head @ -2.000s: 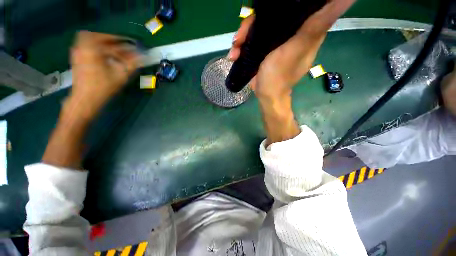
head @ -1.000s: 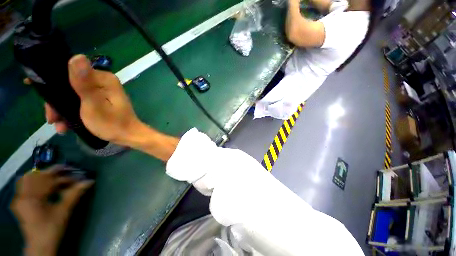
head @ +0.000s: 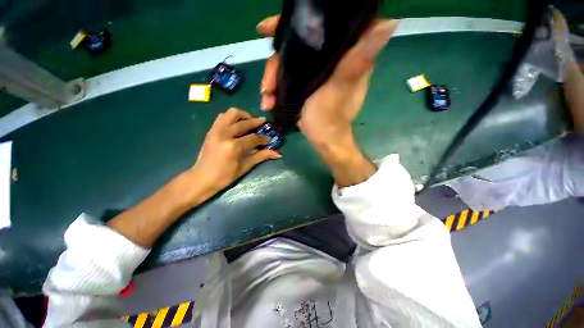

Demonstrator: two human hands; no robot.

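Note:
My right hand (head: pixel 342 96) is closed around the thick black electric screwdriver (head: pixel 314 57), whose lower end points down at a small dark device housing (head: pixel 270 136) on the green work surface. My left hand (head: pixel 230 148) holds this housing from the left with its fingertips; the fingers cover part of it. The blue board shows between the fingers. The bit tip and any screw cannot be made out. A second housing (head: pixel 226 77) lies above my left hand, beside a yellow-and-white battery (head: pixel 199 93).
Another housing (head: pixel 438 97) lies at the right with its battery (head: pixel 418 82). One more housing (head: pixel 97 41) lies beyond the pale metal rail (head: pixel 147 68). The black cord (head: pixel 477 118) crosses at right. Another person's arm (head: pixel 573 96) is by a clear plastic bag (head: pixel 528 75).
The view has swung back from the right-hand aisle to the bench. My left hand, blurred before, now holds a housing under the screwdriver. The round dish no longer shows.

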